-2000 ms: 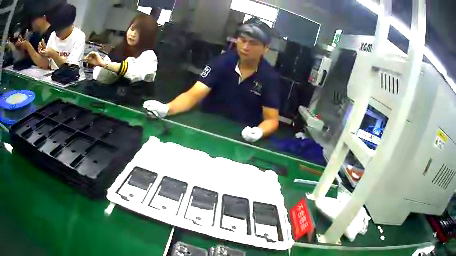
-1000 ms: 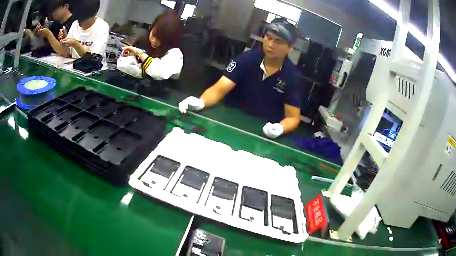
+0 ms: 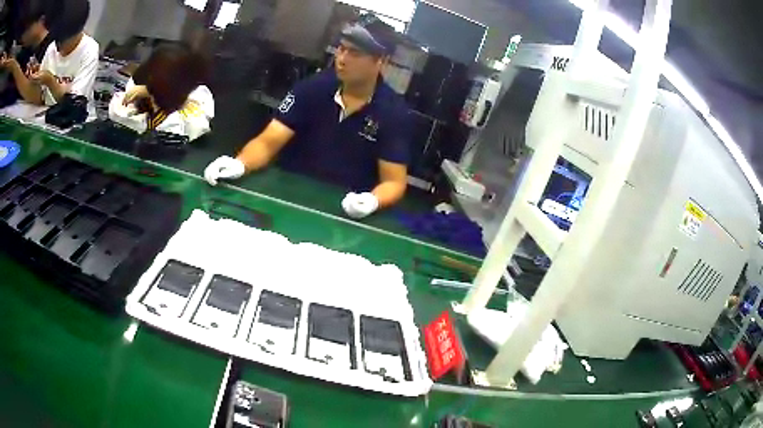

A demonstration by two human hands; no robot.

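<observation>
Neither of my hands is in the picture. A white blister tray [image 3: 293, 251] lies in front of me on the green surface. Its row of pockets holds several dark phone parts [image 3: 276, 316]. A dark phone frame [image 3: 256, 406] with black and silver parts lies at the bottom edge, cut off by it, beside a thin pale guide rail [image 3: 222, 391]. Another dark part [image 3: 462, 422] barely shows at the bottom edge further right.
Stacked black blister trays [image 3: 79, 219] stand at left, beside a partly cut-off blue reel [image 3: 7, 152]. A red sign [image 3: 443, 344] stands right of the white tray. A white machine [image 3: 644, 226] and its posts fill the right. A person with white gloves [image 3: 360, 204] sits opposite; others sit at far left.
The view has swung right, so everything sits further left and the reel is partly cut off. More dark parts show at lower right. The long-haired person opposite has bent the head down.
</observation>
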